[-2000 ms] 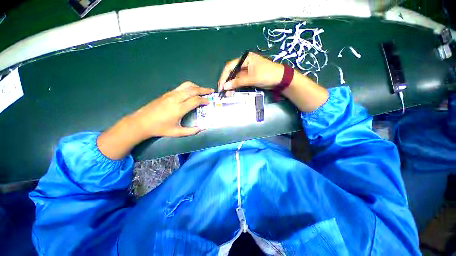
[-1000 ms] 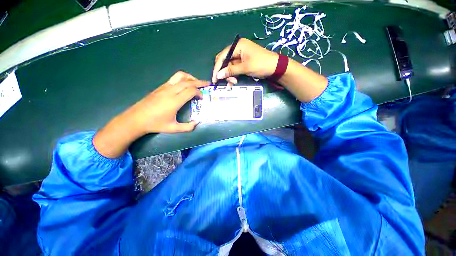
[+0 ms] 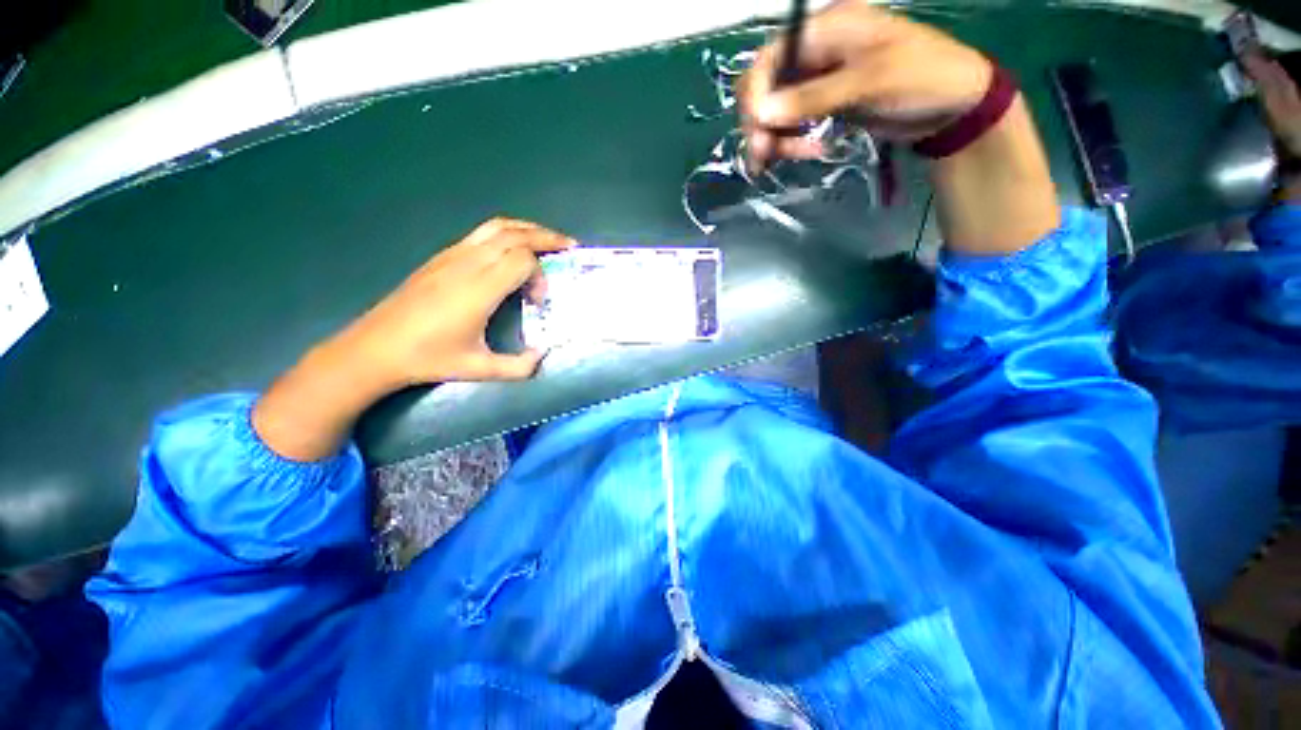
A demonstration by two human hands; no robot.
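An open phone unit [image 3: 628, 297], white inside with a dark right end, lies flat on the dark green bench. My left hand [image 3: 464, 307] holds its left end between thumb and fingers. My right hand [image 3: 870, 79] is raised over the pile of white flex cables [image 3: 771, 208], away from the phone. It holds a thin dark tool [image 3: 793, 36], slightly blurred and cut off by the top edge. The hand covers much of the pile; whether a cable is gripped too cannot be told.
A black phone [image 3: 1092, 136] with a white cable lies at the right. A white raised rail [image 3: 428, 50] runs along the back, with dark units [image 3: 267, 14] beyond it. A white sheet [image 3: 17, 292] is at the left. Another person's hand [image 3: 1270, 93] shows at the far right.
My right hand has moved from the phone's upper edge up and right to the cable pile with the tool. The phone and my left hand appear slightly further left. Another person's hand has appeared at right.
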